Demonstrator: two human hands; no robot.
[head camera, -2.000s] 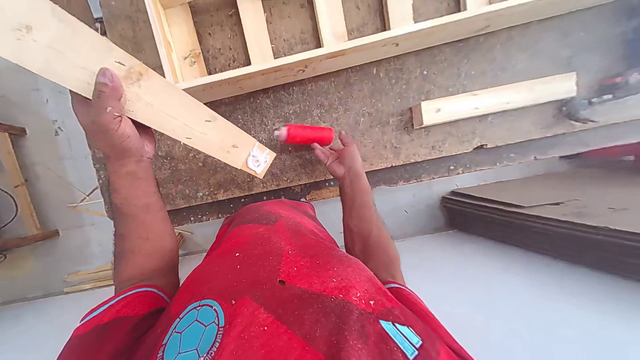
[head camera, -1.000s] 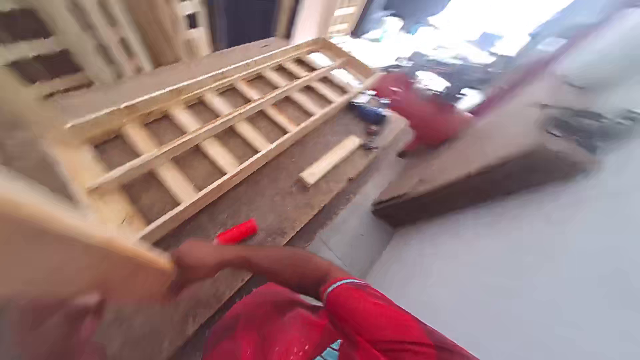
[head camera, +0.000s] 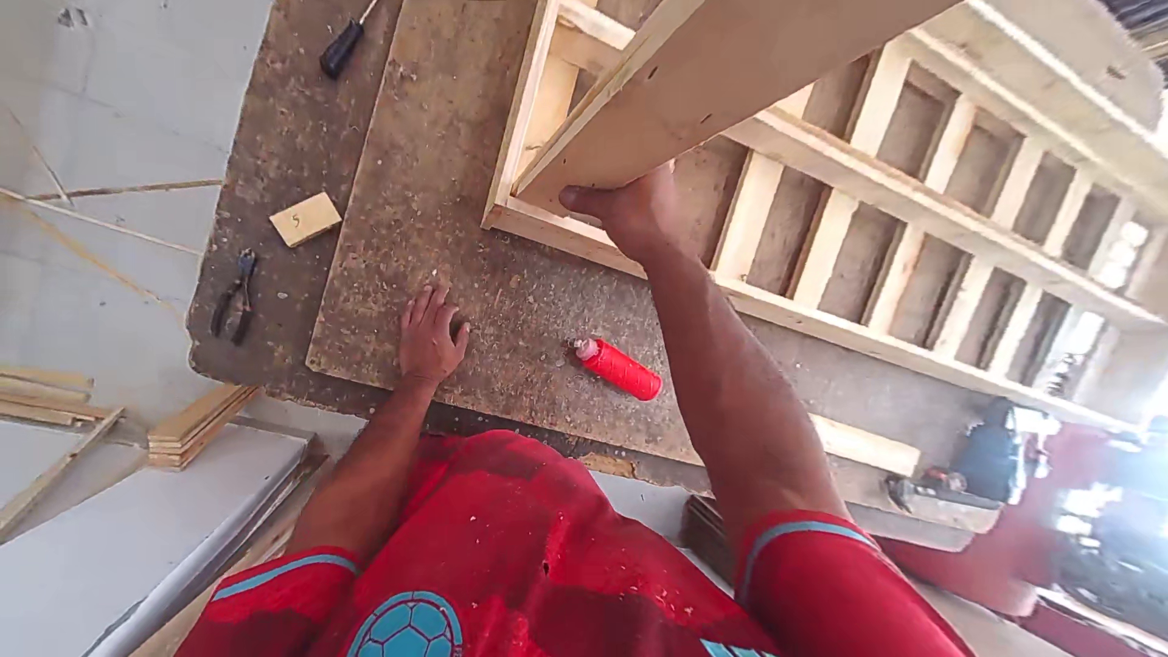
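My right hand (head camera: 634, 205) grips the near end of a wide wooden board (head camera: 730, 68), which reaches up and to the right over a slatted wooden frame (head camera: 912, 342). The board's lower end is at the frame's left corner; its far end is out of view. Palm down and empty, my left hand (head camera: 432, 338) rests on the worn wooden worktable (head camera: 511, 274) with its fingers spread. Between my two arms a red bottle (head camera: 622, 370) lies on its side, its nozzle pointing left.
Pliers (head camera: 235, 297), a small wood block (head camera: 306, 219) and a black-handled tool (head camera: 343, 47) lie at the table's left side. A wood offcut (head camera: 862, 443) lies beyond my right forearm. Thin strips (head camera: 196, 424) are stacked lower left. Another person's red sleeve (head camera: 1013, 557) shows at right.
The red bottle, in my right hand two seconds ago, now lies on the table. The board has gone from my left hand to my right and now stands over the frame. The view has swung.
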